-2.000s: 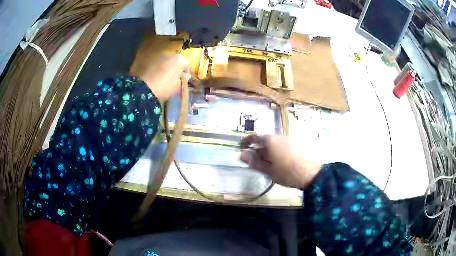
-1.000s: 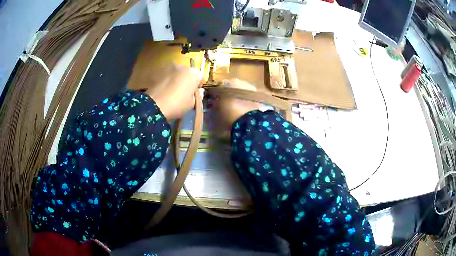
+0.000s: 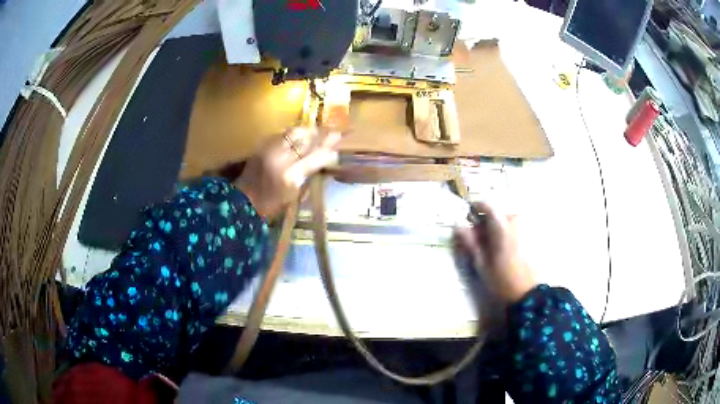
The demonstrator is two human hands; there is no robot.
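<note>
The tan-brown bag panel [image 3: 505, 118] lies under the yellow-gold clamp frame [image 3: 433, 118] and the dark machine head [image 3: 305, 35]. A brown handle strap [image 3: 335, 288] hangs in a loop from the panel's front edge over the table edge. A loose brown strap [image 3: 267, 292] hangs beside it, below my left hand. My left hand [image 3: 294, 167] is at the panel's front edge, fingers on the strap end. My right hand [image 3: 488, 241] is blurred, right of the template [image 3: 355, 231], fingers curled around a small dark thing, possibly a tool.
A thick strap bundle [image 3: 47, 150] tied with a white band lies at the left, beside a dark mat [image 3: 146, 150]. A screen [image 3: 606, 33] stands at the right rear. A red thread cone [image 3: 643, 123] and a thin black cable [image 3: 601, 181] are at the right.
My right hand has moved away from the clamp to the right. My left hand has shifted slightly toward me. The panel has shifted left, and the strap loop hangs wider and lower.
</note>
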